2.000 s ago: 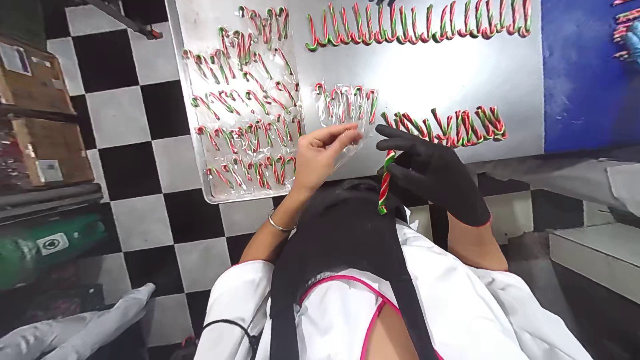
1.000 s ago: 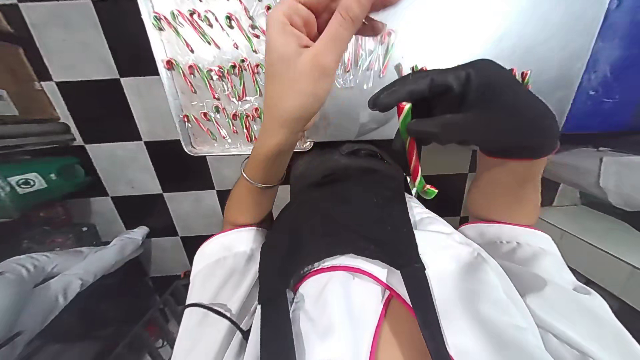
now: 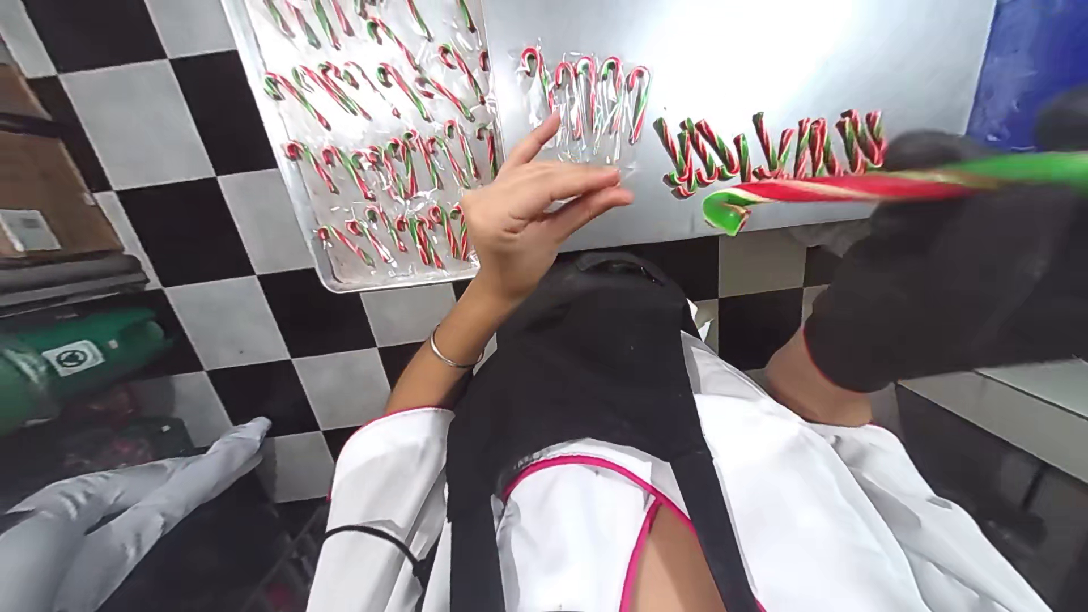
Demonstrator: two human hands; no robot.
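My bare left hand (image 3: 535,204) is over the near edge of the metal table (image 3: 765,51). Its thumb and fingertips are close together; whether clear film is between them cannot be told. Just beyond lie several candy canes in clear wrappers (image 3: 586,98). My right hand (image 3: 952,272), in a black glove, is blurred and holds a red and green candy cane (image 3: 850,187) close to the camera, its hook pointing left. Behind that cane lies a row of unwrapped candy canes (image 3: 773,153). Wrapped canes (image 3: 416,161) lie in rows on a metal tray (image 3: 293,187) at the left.
A blue surface (image 3: 1020,68) adjoins the table at the far right. On the left are a cardboard box (image 3: 59,195) and a green container (image 3: 85,357) above the checkered floor (image 3: 246,323). A grey-white cloth or garment (image 3: 144,501) shows at lower left.
My right hand has moved right and up toward the camera with the candy cane, which was upright and hook down before. My left hand has come back down from the top edge of the view.
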